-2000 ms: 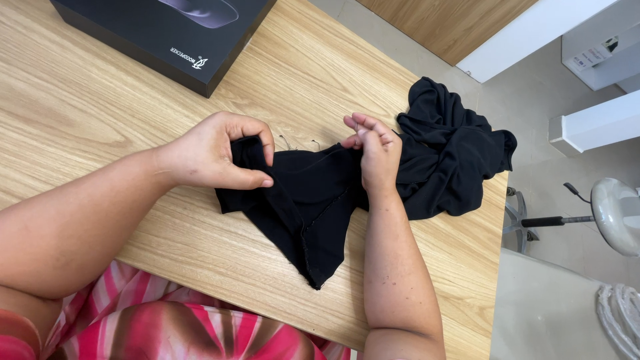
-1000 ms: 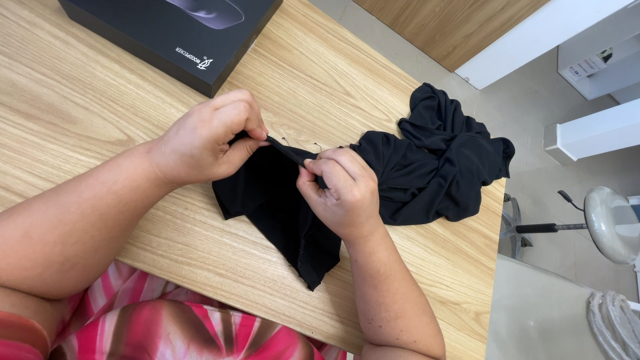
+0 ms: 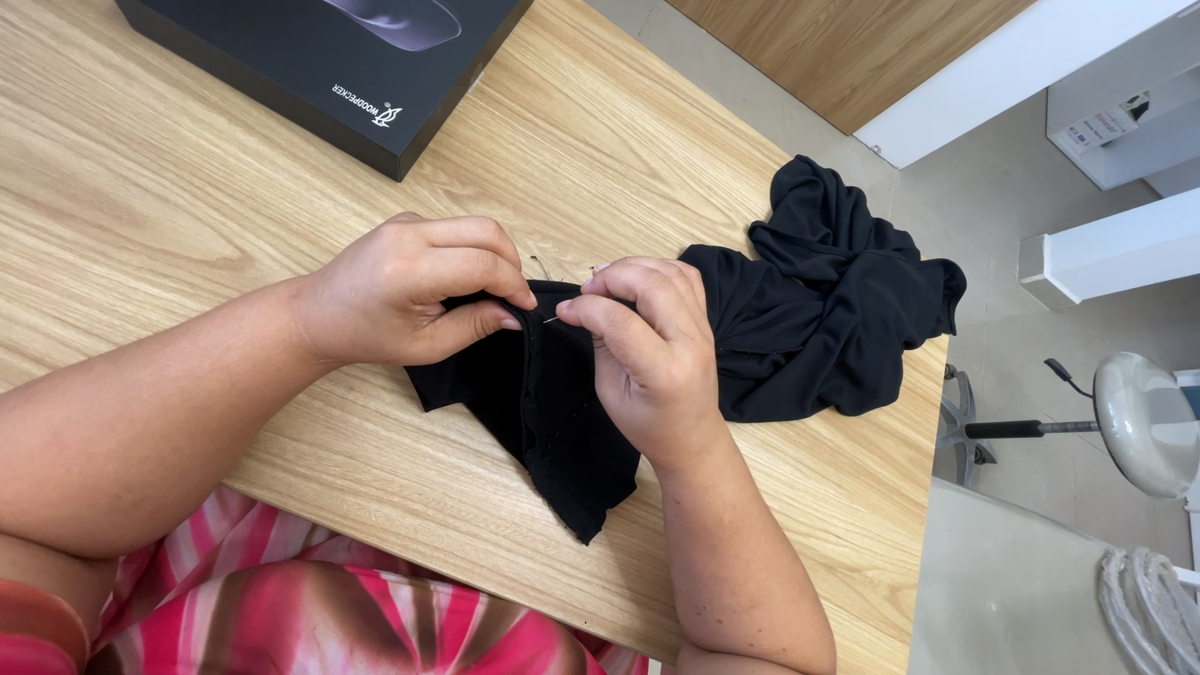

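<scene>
Black cloth (image 3: 572, 412) lies on the wooden table, its near end raised between my hands and the rest bunched at the right. My left hand (image 3: 422, 286) pinches the folded edge of this cloth between thumb and fingers. Just right of it, my right hand (image 3: 652, 347) holds a thin sewing needle (image 3: 551, 320) between thumb and forefinger, its tip at the cloth's edge. Loose dark threads (image 3: 547, 270) show above the cloth, behind the fingertips. A seam with stitches runs down the cloth below my hands.
A black box (image 3: 328, 84) with printing stands at the table's far left. The wooden table's (image 3: 825, 525) right edge lies beyond the bunched cloth. On the floor at the right are a stool with a pale seat (image 3: 1148, 422) and a white post (image 3: 1116, 248). Coiled clear tubing (image 3: 1148, 609) is at the lower right.
Both hands pinched the cloth's edge close together one second ago; now my right hand is slightly apart from the left, with a needle visible in its fingers. The raised cloth has shifted in shape.
</scene>
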